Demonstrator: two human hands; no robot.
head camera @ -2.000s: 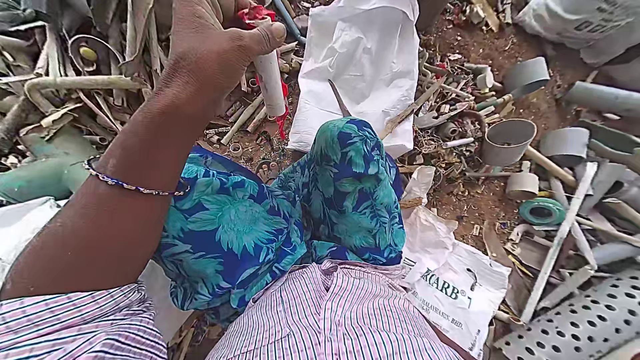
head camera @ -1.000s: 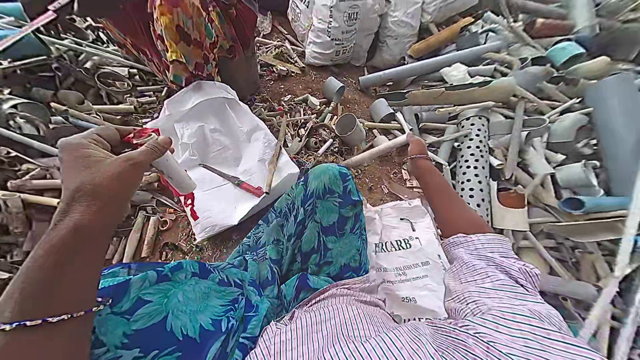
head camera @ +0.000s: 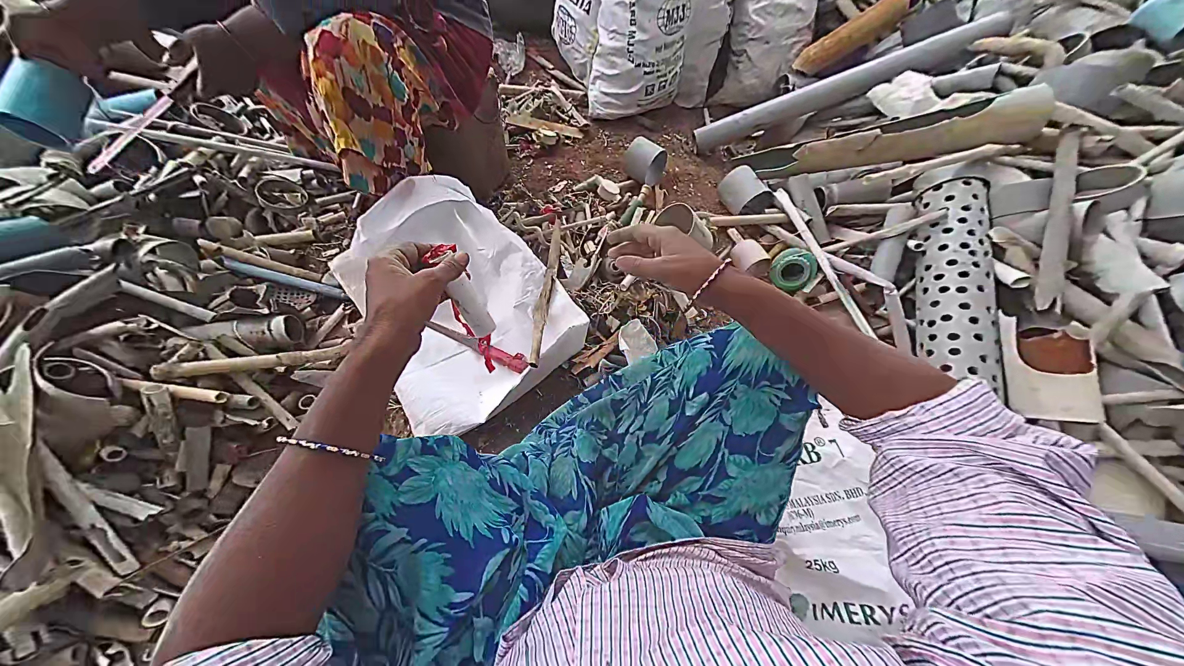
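My left hand (head camera: 412, 287) grips a short white plastic pipe piece (head camera: 470, 305) with red strips hanging from it, above a white woven sack (head camera: 416, 217) on the ground. On that sack lie a knife with a red handle (head camera: 502, 356) and a thin stick-like piece (head camera: 546, 296). Over the small scraps to the sack's right is my right hand (head camera: 661, 254), its fingers apart and nothing seen in them. A grey pipe ring (head camera: 683, 222) is just behind it, and a green ring (head camera: 794, 269) lies beyond the wrist.
Pipe scraps (head camera: 231, 361) heap up at the left. More pipes and a perforated white pipe (head camera: 957, 277) lie at the right. Another person (head camera: 370, 92) sits at the upper left, holding a long strip. Filled white sacks (head camera: 638, 55) stand at the back.
My right hand has moved left from the pipe scraps at the right, where it was on a long pale piece; that piece is no longer in it. My left hand still holds the white pipe.
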